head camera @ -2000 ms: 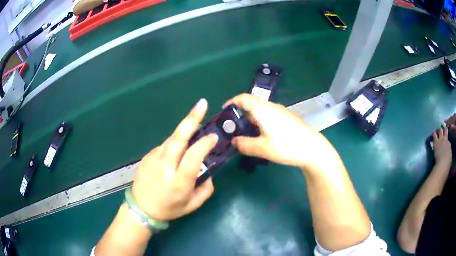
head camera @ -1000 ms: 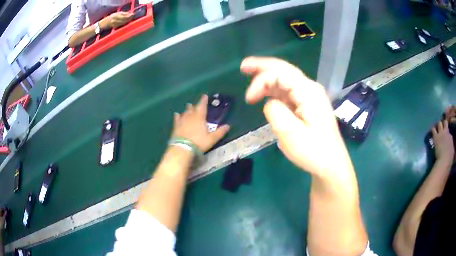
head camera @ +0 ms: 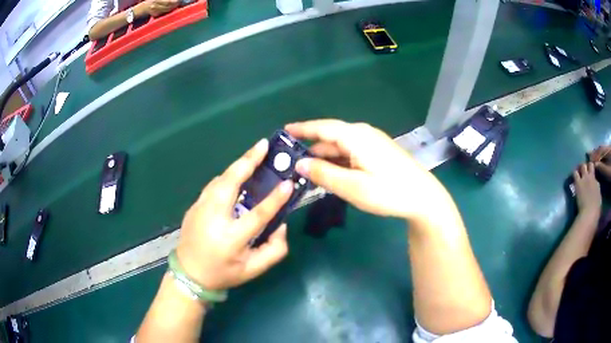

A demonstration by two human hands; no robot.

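A black phone unit is held back side up above the pale conveyor edge rail. A silver-grey disc shows near its top. My left hand grips the phone's lower part from the left, with one fingertip on its back. My right hand holds the top right side, its thumb beside the disc. The fingers hide parts of the phone's sides and lower end. Small black parts lie on the green bench below my hands.
Phones and a yellow-trimmed phone lie on the green belt. A metal post stands right of my hands, with grouped phones by its foot. Another person's arm is at right. A red tray is at the far side.
One second ago my left hand was on a phone on the belt and my right hand was empty. Now both hands hold a phone together. Belt phones have shifted left.
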